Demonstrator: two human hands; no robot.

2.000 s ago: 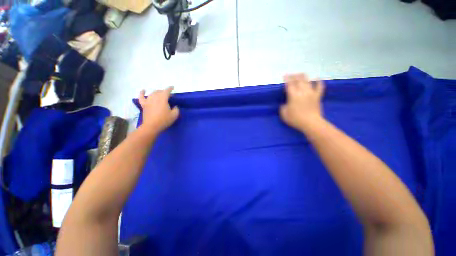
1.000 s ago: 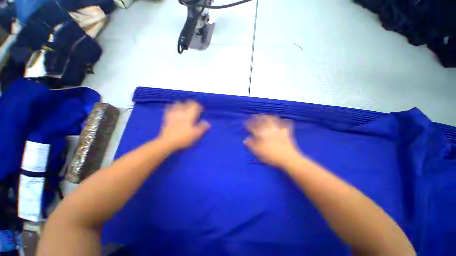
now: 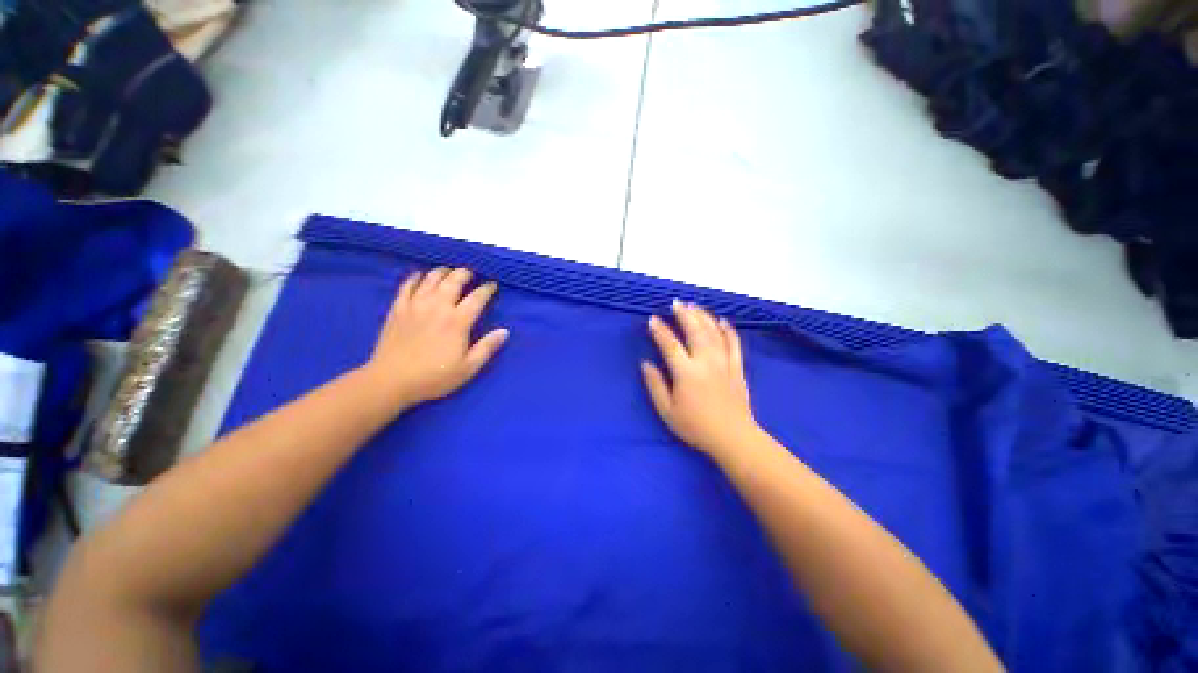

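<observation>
Royal blue fabric (image 3: 526,487) lies in stacked plies on the white table. The striped edges of the lower plies show along its far side, beyond the top ply's edge. My left hand (image 3: 436,335) lies flat on the top ply near its far left part, fingers slightly spread. My right hand (image 3: 703,379) rests on the same ply right of centre, fingertips near the top ply's far edge. Neither hand visibly grips the cloth. Loose, raised folds of the blue fabric stand at the right.
A cutter-like tool (image 3: 494,76) with a black cord stands on the white table (image 3: 775,171) beyond the fabric. A grey-brown block (image 3: 171,368) lies left of the fabric. Dark cut pieces (image 3: 1051,132) lie far right. Blue folded cloth (image 3: 79,263) and dark cloths are at left.
Both hands have drawn back from the far edge, where they gripped the top ply, and now lie on it. The lower plies' striped edges are uncovered. The camera view has shifted.
</observation>
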